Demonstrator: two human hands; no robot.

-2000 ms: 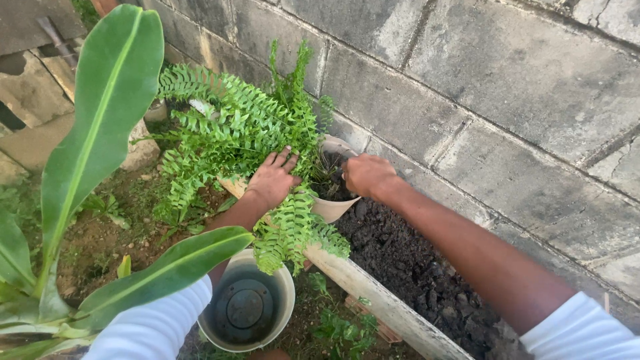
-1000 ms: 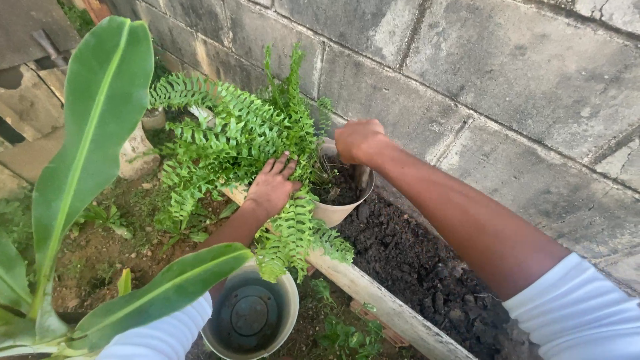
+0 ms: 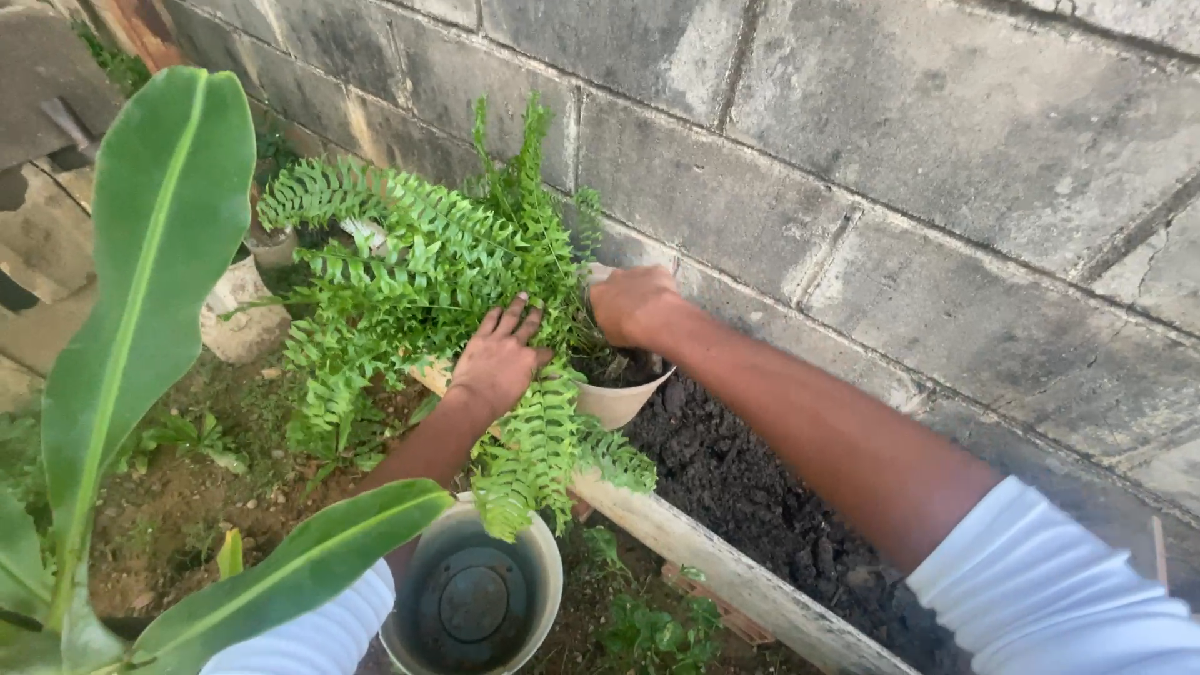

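Observation:
A leafy green fern (image 3: 422,272) grows out of a pale pot (image 3: 619,403) that stands against the block wall. My left hand (image 3: 502,356) lies flat over the fern's fronds, fingers spread, pressing them to the left of the pot. Inside the pot's right side is my right hand (image 3: 633,305), knuckles up, at the dark soil (image 3: 619,366); its fingertips are hidden, so whether it holds anything does not show. Below the fern, an empty round bucket (image 3: 473,600) stands on the ground, near my left forearm.
A pale board (image 3: 741,572) edges a bed of dark soil (image 3: 750,478) along the grey block wall (image 3: 891,187). Broad banana-like leaves (image 3: 141,272) rise at the left, close to the camera. Behind them are a whitish pot (image 3: 244,314) and stone slabs (image 3: 42,253).
My right hand has shifted about within the pot, from its right rim to above it, and is now lower at the fern's base. My left hand has stayed on the fronds.

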